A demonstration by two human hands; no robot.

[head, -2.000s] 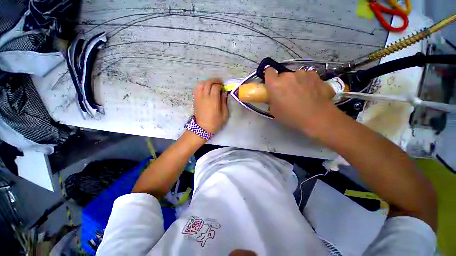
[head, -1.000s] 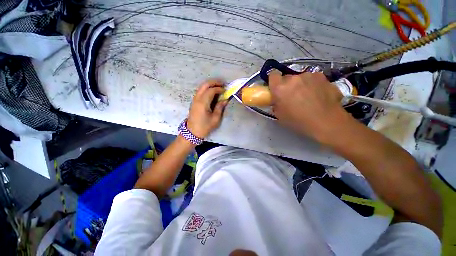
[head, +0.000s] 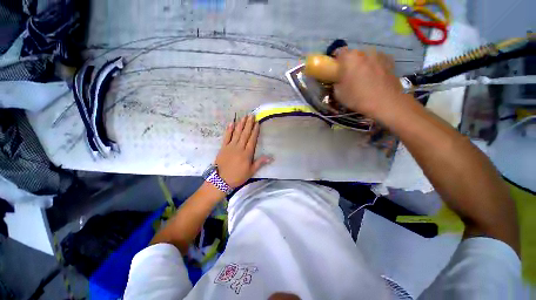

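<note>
My right hand (head: 367, 79) is shut on the orange-tan wooden handle of the steam iron (head: 305, 88). The iron's silver pointed plate covers the right end of a curved piece. The yellow pressing template (head: 282, 109) shows as an arc on the table, with white along its upper edge and a dark fabric edge (head: 294, 115) below. My left hand (head: 240, 149) lies flat, fingers spread, its fingertips at the left end of the arc. A small stack of navy-and-white curved pieces (head: 94, 108) lies at the left of the table.
The pale table (head: 176, 140) has dark curved lines. Red-orange scissors (head: 428, 30) lie at the far right by yellow scraps (head: 402, 23). A coiled hose (head: 470, 55) and cables run right from the iron. Dark patterned fabric (head: 26, 152) hangs at left. A blue bin (head: 120, 266) stands below the table.
The iron has turned and its tip has lifted away from my left hand, showing more of the yellow arc. My left hand has flattened and its fingers have straightened. The camera view has shifted.
</note>
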